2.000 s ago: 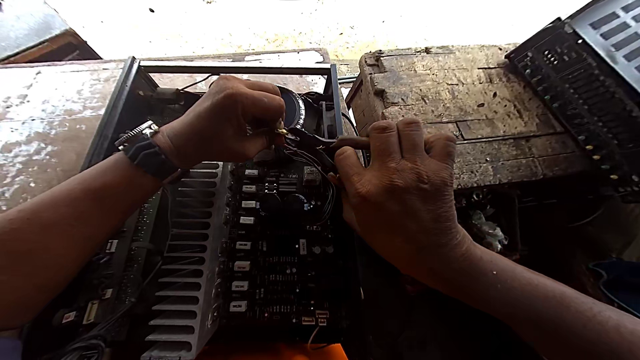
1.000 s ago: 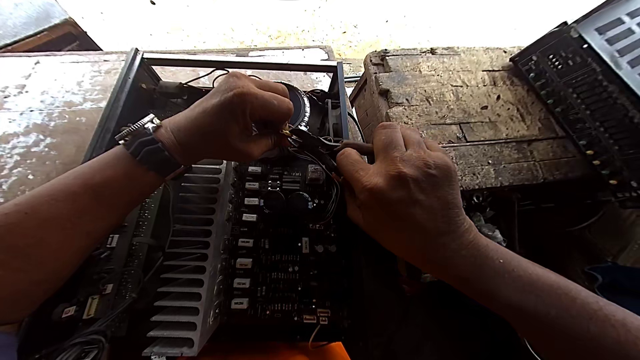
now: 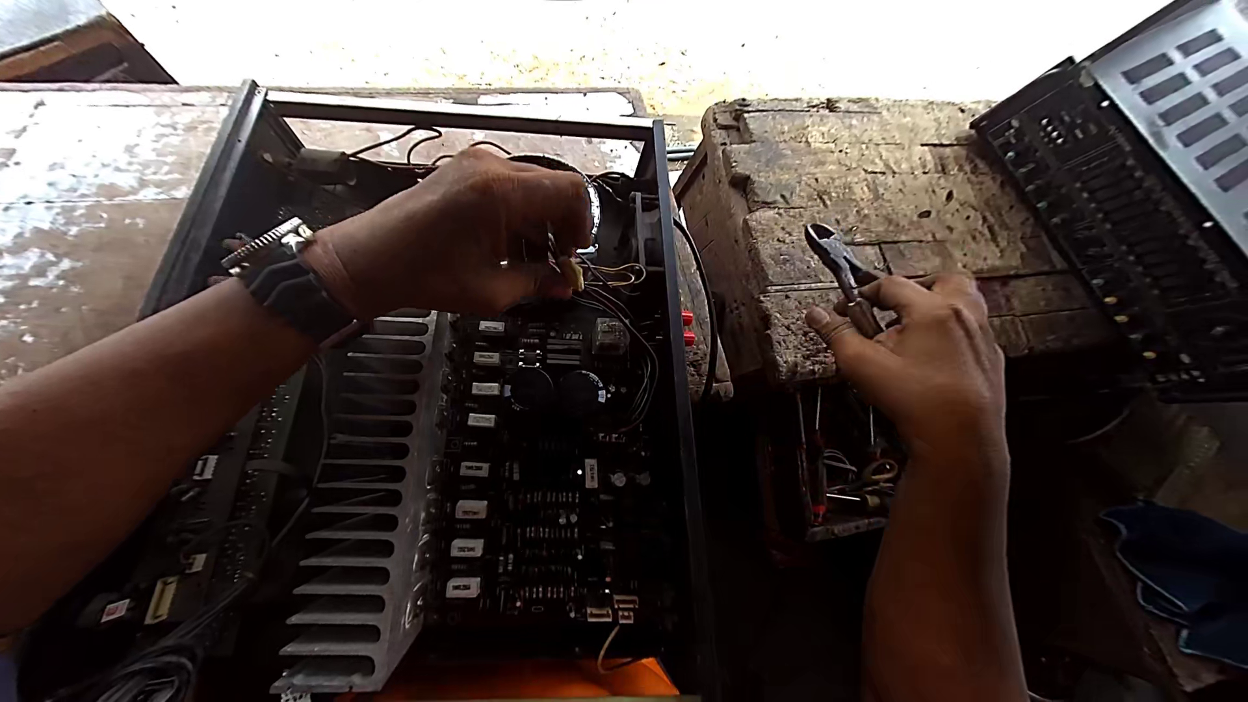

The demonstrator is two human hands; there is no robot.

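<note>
My left hand [image 3: 458, 234], with a watch at the wrist, pinches a bundle of thin wires [image 3: 575, 275] above the rear of an opened amplifier chassis [image 3: 673, 390]. Part of a toroidal transformer [image 3: 592, 210] shows behind the fingers. Below the hand lie a black circuit board [image 3: 546, 458] with two round capacitors and a finned aluminium heat sink [image 3: 366, 546]. My right hand [image 3: 926, 361] holds diagonal cutting pliers [image 3: 840, 263] by the handles over the wooden bench top, clear of the chassis; their jaws point up and left.
A worn wooden bench [image 3: 877, 185] stands right of the chassis, with a tray of tools [image 3: 848, 526] below its front edge. A second electronic unit [image 3: 1121, 214] leans at the far right. Dark blue cloth [image 3: 1185, 575] lies at the lower right.
My right hand has moved right with the pliers, from the wires inside the chassis to over the wooden bench. My left hand stays at the wires.
</note>
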